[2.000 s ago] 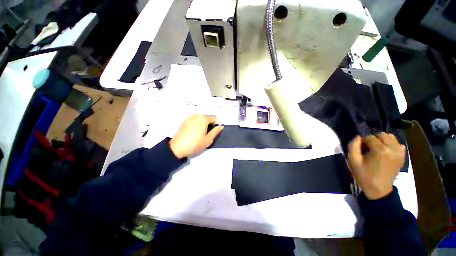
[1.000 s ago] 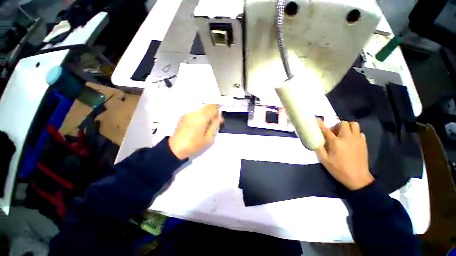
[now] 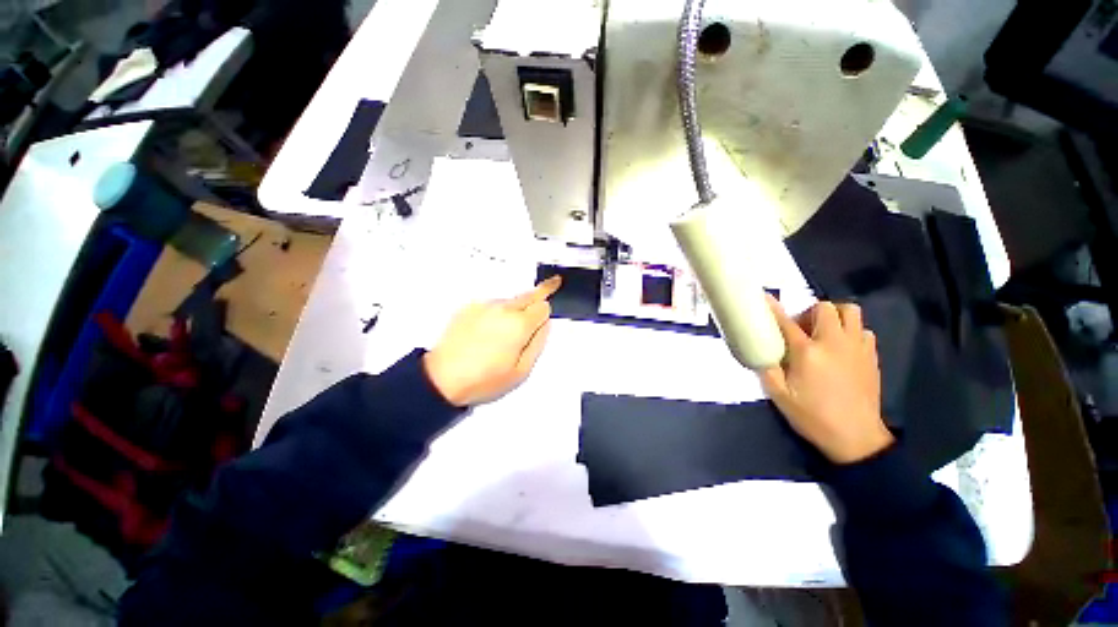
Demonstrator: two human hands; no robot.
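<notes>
A black fabric panel (image 3: 574, 298) lies flat under the pale clamp foot (image 3: 628, 292), whose small window shows dark fabric. My left hand (image 3: 490, 343) rests at the panel's left end, index fingertip on it, holding nothing up. My right hand (image 3: 834, 380) is beside the lower end of the cream gooseneck lamp (image 3: 736, 294); its fingertips are partly hidden behind the lamp, so its contact with the panel cannot be told. A second black panel (image 3: 687, 447) lies flat nearer to me, its right end by my right wrist.
The off-white sewing machine head (image 3: 760, 110) stands behind the clamp. Overlapping black pieces (image 3: 907, 319) lie at right, with a green cylinder (image 3: 934, 126) beyond. A teal bottle (image 3: 159, 214) and cardboard box (image 3: 1054, 441) flank the white table (image 3: 490, 514).
The panel has moved back under the clamp foot. My right hand has come left from the black pieces to the lamp's end. My left hand's index finger has extended onto the panel.
</notes>
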